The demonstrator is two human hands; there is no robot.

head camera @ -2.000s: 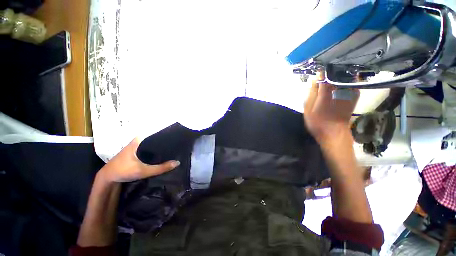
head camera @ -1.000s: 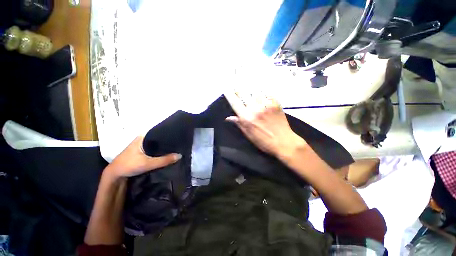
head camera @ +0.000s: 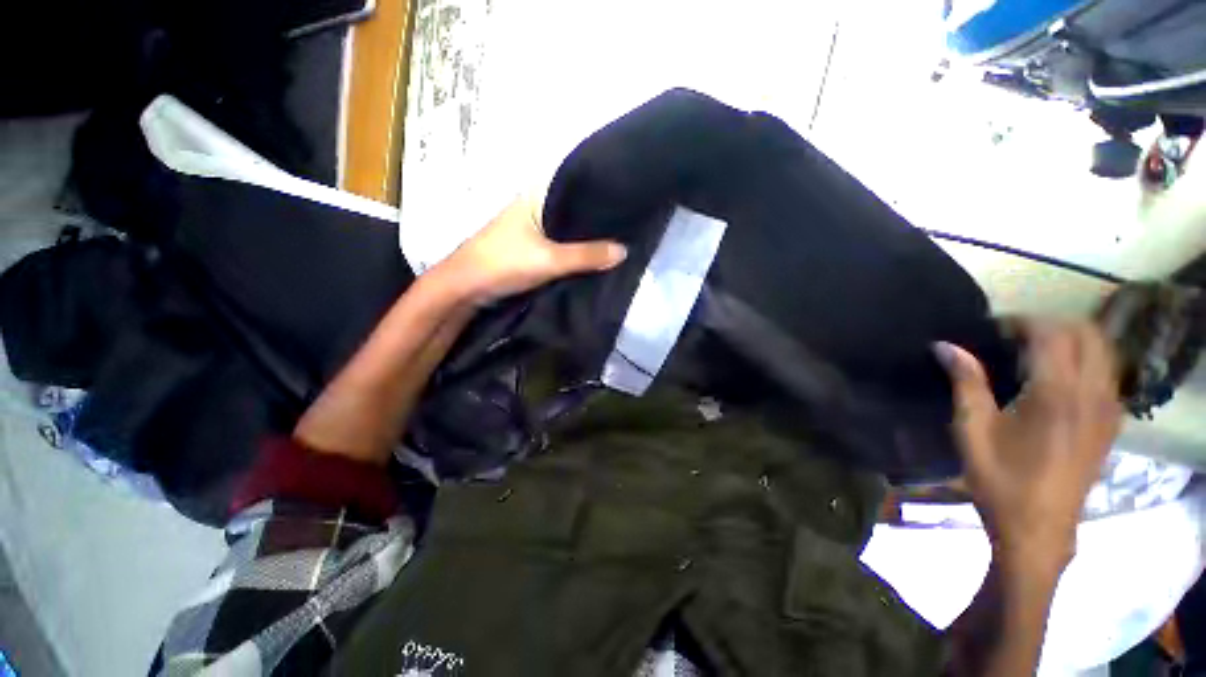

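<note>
A large black garment panel (head camera: 820,225) lies over the table edge and my lap. A pale-blue interfacing strip (head camera: 668,302) sits slanted on it, with thinner, shinier black pocketing (head camera: 489,423) bunched below and to the left. My left hand (head camera: 529,254) holds the panel's left part, thumb on top and fingers hidden underneath. My right hand (head camera: 1032,423) is at the panel's right end, blurred, with thumb and fingers apart around the cloth edge; whether it grips the cloth is unclear.
The sewing machine (head camera: 1058,46) stands at the top right, partly cut off. Cloth-wrapped scissors handles (head camera: 1148,337) lie right of my right hand. Black cut pieces (head camera: 284,265), one with a white edge, hang at left. White cloth (head camera: 1124,569) is heaped at lower right.
The view has shifted, so the machine is nearer the top right corner. My right hand has moved from the panel's middle top to its right end. My left hand keeps its hold.
</note>
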